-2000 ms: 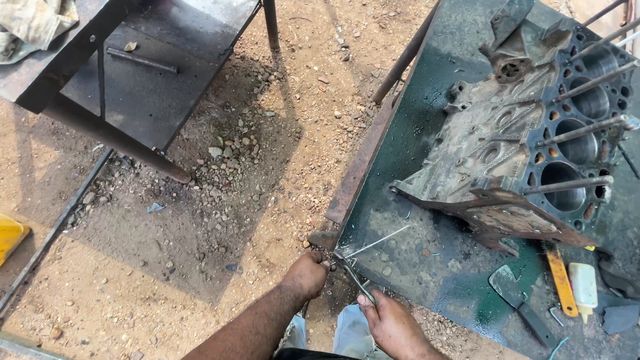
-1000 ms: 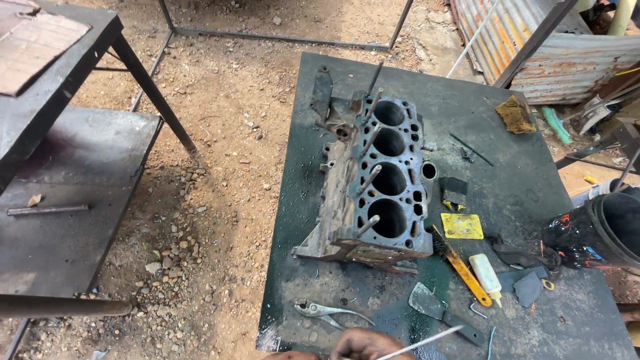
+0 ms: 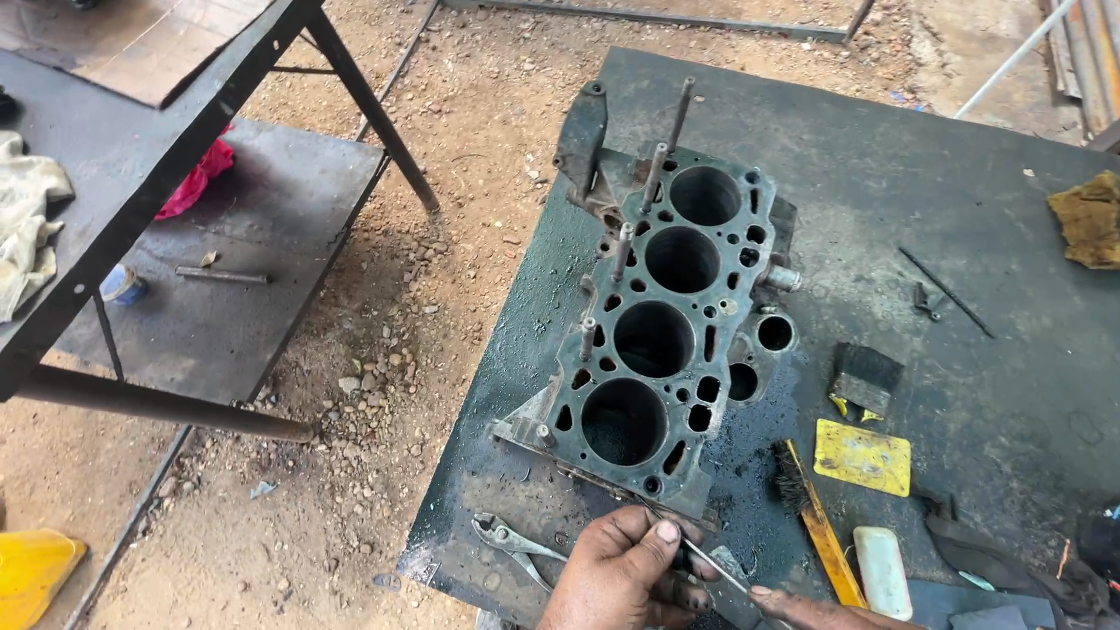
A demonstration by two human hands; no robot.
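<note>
An engine block (image 3: 652, 337) with open cylinder bores and several upright studs stands on the dark metal workbench (image 3: 875, 166). Just below its near end, my left hand (image 3: 621, 564) pinches a thin metal rod (image 3: 713, 562) between thumb and finger. My right hand (image 3: 822, 611) enters at the bottom edge, its fingertip against the rod's lower part; most of this hand is out of view. A pair of slip-joint pliers (image 3: 516, 542) lies left of my left hand. A scraper blade (image 3: 731, 569) is partly hidden behind the rod and my left hand.
Right of the block lie a wire brush with a wooden handle (image 3: 822, 534), a white bottle (image 3: 882, 569), a yellow card (image 3: 862, 457), a black paintbrush (image 3: 864, 381), a thin black rod (image 3: 945, 291) and a brown sponge (image 3: 1089, 219). A second metal table (image 3: 157, 201) stands left.
The pliers, between my hands at the bench edge two seconds ago, lie on the bench. My left hand has come up beside the block's near end with the thin rod. The view has shifted.
</note>
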